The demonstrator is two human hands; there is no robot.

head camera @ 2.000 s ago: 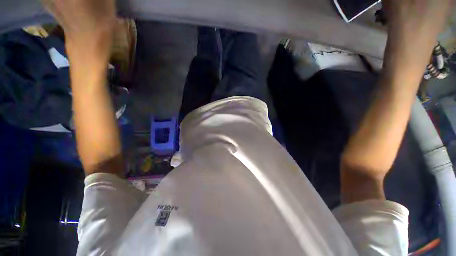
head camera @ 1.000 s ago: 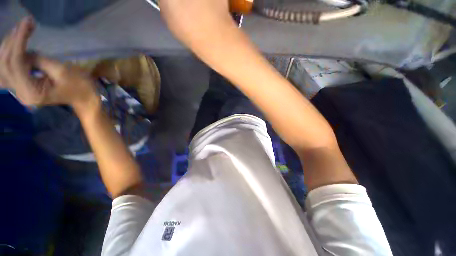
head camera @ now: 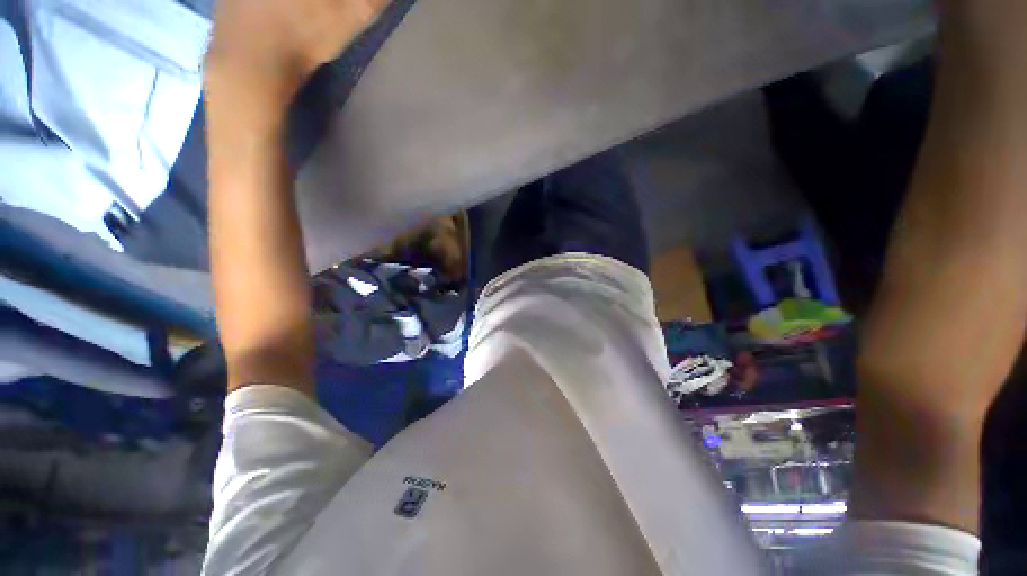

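My left hand (head camera: 298, 34) is at the top left, cut off by the top edge, over dark cloth (head camera: 344, 84) at the side of the grey table cover (head camera: 541, 84). Its fingertips are not clear, so I cannot tell whether it grips the cloth. Pale blue-white garment cloth (head camera: 101, 84) with dark parts lies to the left of my left forearm. My right forearm rises along the right side and leaves the top edge; my right hand is out of the picture. No iron shows.
Below the table edge are a bin or bag with dark and white cloth scraps (head camera: 394, 304), a purple-blue plastic stool (head camera: 785, 264) and a yellow-green item (head camera: 797, 318). More pale and blue cloth (head camera: 73, 321) hangs at the left.
The view has swung left. My left hand has gone from open in the air to over the dark cloth. The right arm now reaches up at the right. The hose has left view.
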